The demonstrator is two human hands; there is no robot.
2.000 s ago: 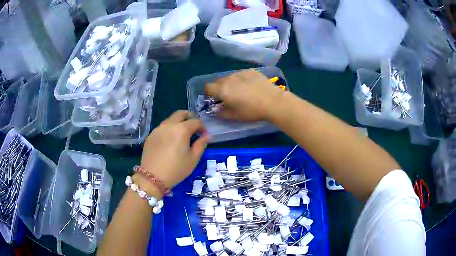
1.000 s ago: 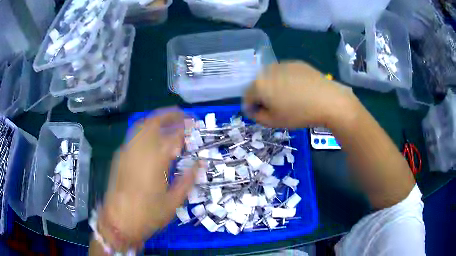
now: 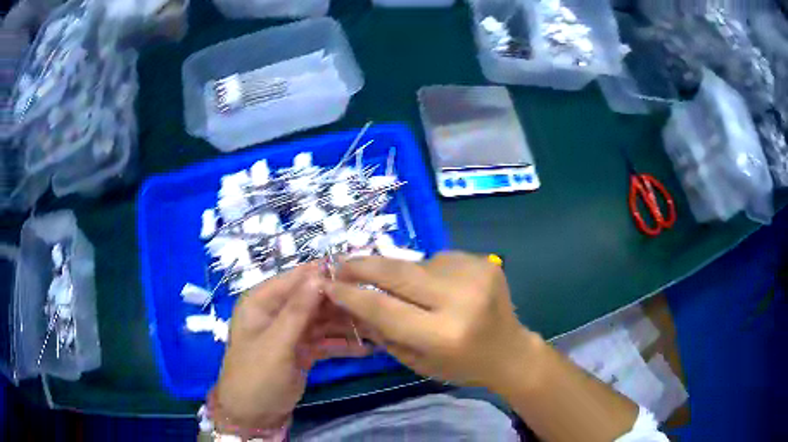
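Note:
A pile of tabbed metal pins (image 3: pixel 302 207), thin silver rods with white tabs, lies in the blue tray (image 3: pixel 160 285). My left hand (image 3: pixel 275 332) and my right hand (image 3: pixel 423 306) meet over the tray's near part, fingertips together. A thin rod shows between them, pointing down. Which hand grips it is hard to tell; the fingertips hide the rest. A yellow tip (image 3: pixel 494 260) shows at my right hand, the rest hidden. The clear bundle box (image 3: pixel 276 125) beyond the tray holds a small row of white-ended pins on a white liner.
A digital scale (image 3: pixel 478 138) lies right of the tray, with red-handled snips (image 3: pixel 650 204) farther right. Clear boxes of pins stand at far left, near left (image 3: pixel 82 332) and back right (image 3: pixel 553 73). Filled plastic bags (image 3: pixel 717 155) lie at the right edge. A carton (image 3: pixel 665 345) is below the bench.
The view has shifted right, so the tray appears farther left. My right hand has moved from the bundle box back over the tray, and both hands have come together at a thin rod.

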